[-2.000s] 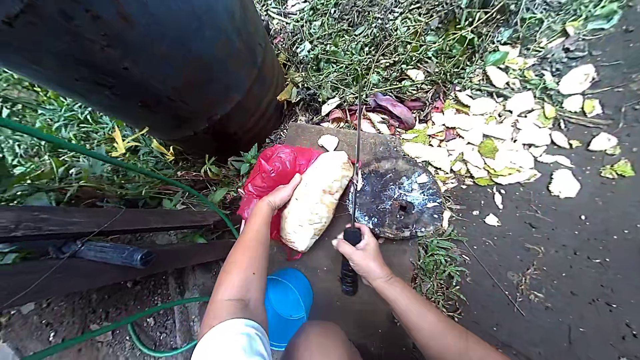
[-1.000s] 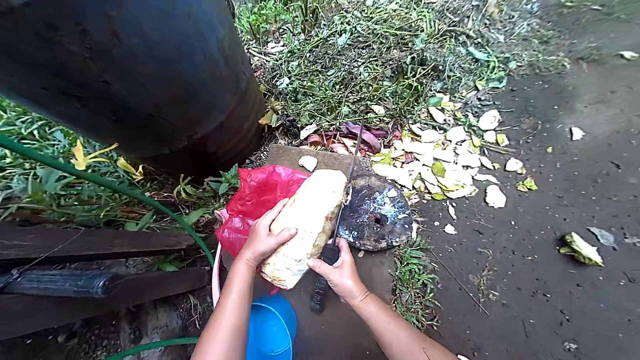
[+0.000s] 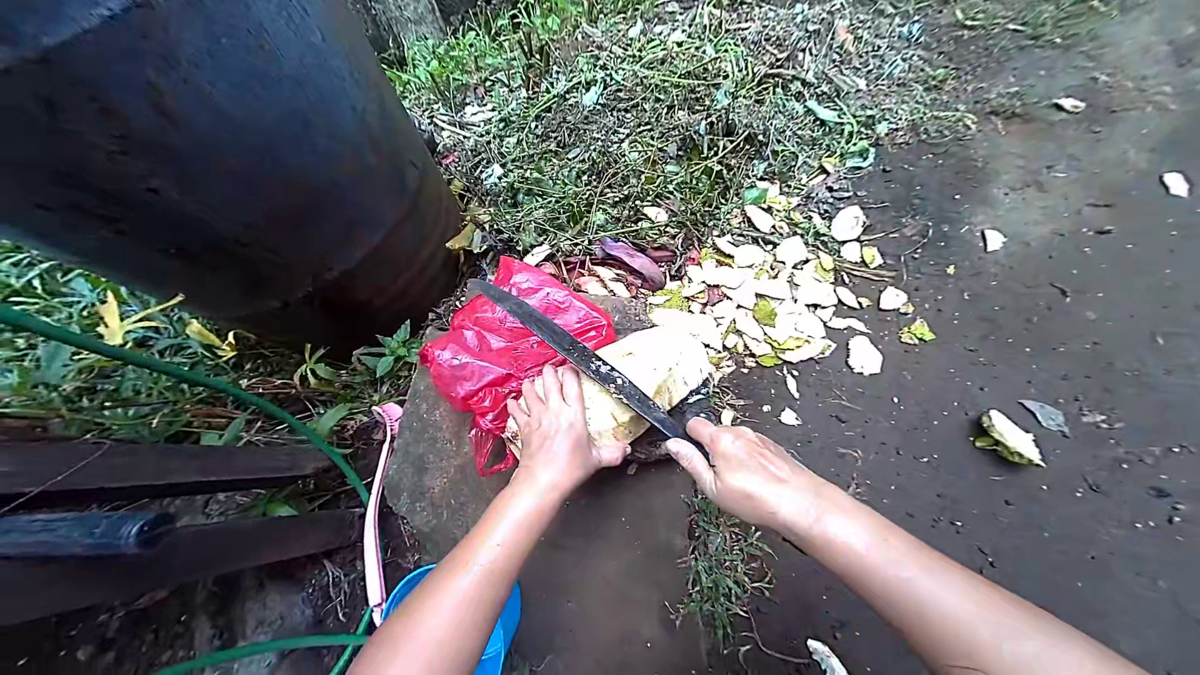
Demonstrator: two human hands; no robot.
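A large peeled, pale fruit or root (image 3: 661,366) lies on its side at the middle of the view. My left hand (image 3: 553,427) presses on its near left end, fingers spread over it. My right hand (image 3: 745,464) grips the handle of a long machete (image 3: 591,361). The dark blade crosses over the pale piece, its tip up and left above a red plastic bag (image 3: 516,328). Under the pale piece, the round dark block is mostly hidden. Whether the edge has cut in, I cannot tell.
Pale peelings (image 3: 778,291) lie beyond on the ground. A dark metal drum (image 3: 234,169) stands at upper left. A green hose (image 3: 187,380), dark wooden boards (image 3: 159,473), a pink strap (image 3: 377,525) and a blue bucket (image 3: 506,623) are at the lower left.
The machete has swung from pointing away beside the pale piece to lying across it, tip to the left. The pale piece has tipped over to the right, onto the round block.
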